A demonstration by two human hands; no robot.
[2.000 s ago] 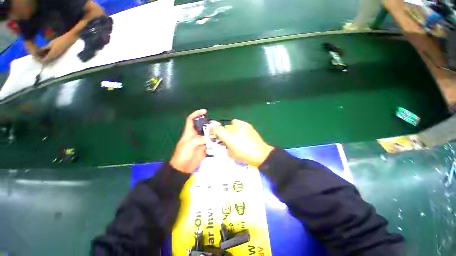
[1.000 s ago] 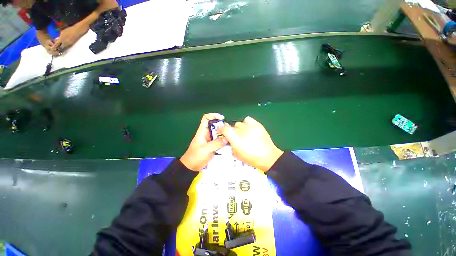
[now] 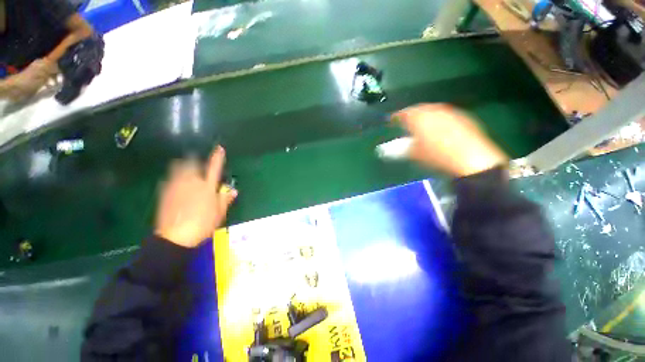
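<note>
My left hand (image 3: 189,203), blurred, is over the near side of the green belt (image 3: 318,152), beyond the mat's far left corner. A small dark unit with a yellow part (image 3: 225,188) shows between its index finger and thumb; whether it is gripped or lies on the belt I cannot tell. My right hand (image 3: 449,140), also blurred, is over the belt to the right, palm down. A plain white rounded piece (image 3: 396,147) sticks out from under its fingers. Black plastic housings (image 3: 286,339) lie jumbled on the blue-and-yellow printed mat (image 3: 396,265) at its near edge.
Loose boards lie on the belt: one with black cable (image 3: 368,83), a yellow one (image 3: 126,136), a pale one (image 3: 70,146) and one at left (image 3: 24,249). A coworker's arms (image 3: 35,78) are beside a white sheet (image 3: 152,53). A pale post (image 3: 583,131) and wooden-topped station (image 3: 527,42) stand right.
My hands have parted from their shared hold on the unit: left hand to the left, right hand far to the right. The view has swung right, so belt boards and coworker appear further left.
</note>
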